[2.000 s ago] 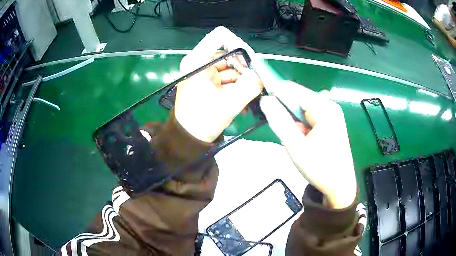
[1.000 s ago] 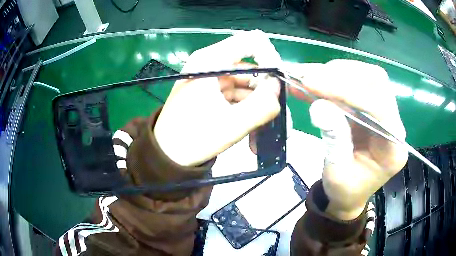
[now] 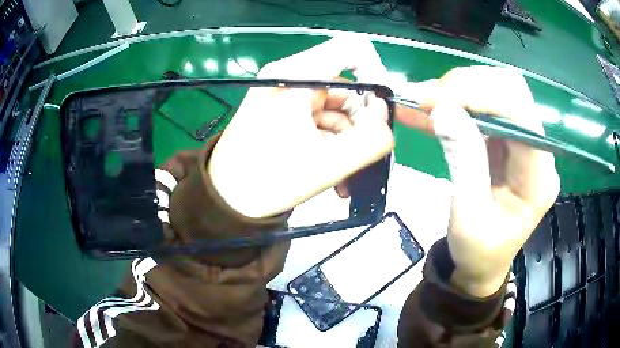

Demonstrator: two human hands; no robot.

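Observation:
A black phone middle frame [image 3: 115,163] is held up in front of me, its panel with camera holes at the left and its narrow strip at the right. My left hand [image 3: 306,136] grips it near the upper right corner, with the wrist seen through the window. My right hand [image 3: 496,149] holds slim tweezers [image 3: 537,138] between thumb and fingers. White finger cots cover the thumb. The tweezer tips point at the frame's upper right corner, beside my left fingertips. Whether they touch a small part there cannot be told.
A second frame [image 3: 321,307] lies on the white sheet [image 3: 435,197], with another partly cut off below it. One more frame lies on the green mat, seen through the held window. A black ribbed tray [image 3: 544,272] is at right. Dark equipment [image 3: 455,19] stands beyond the mat's far edge.
Since two seconds ago, the held frame has turned from a steep slant to nearly level. The tweezers show side-on. Since one second ago, they lie flatter, and the frame has shifted slightly up and left.

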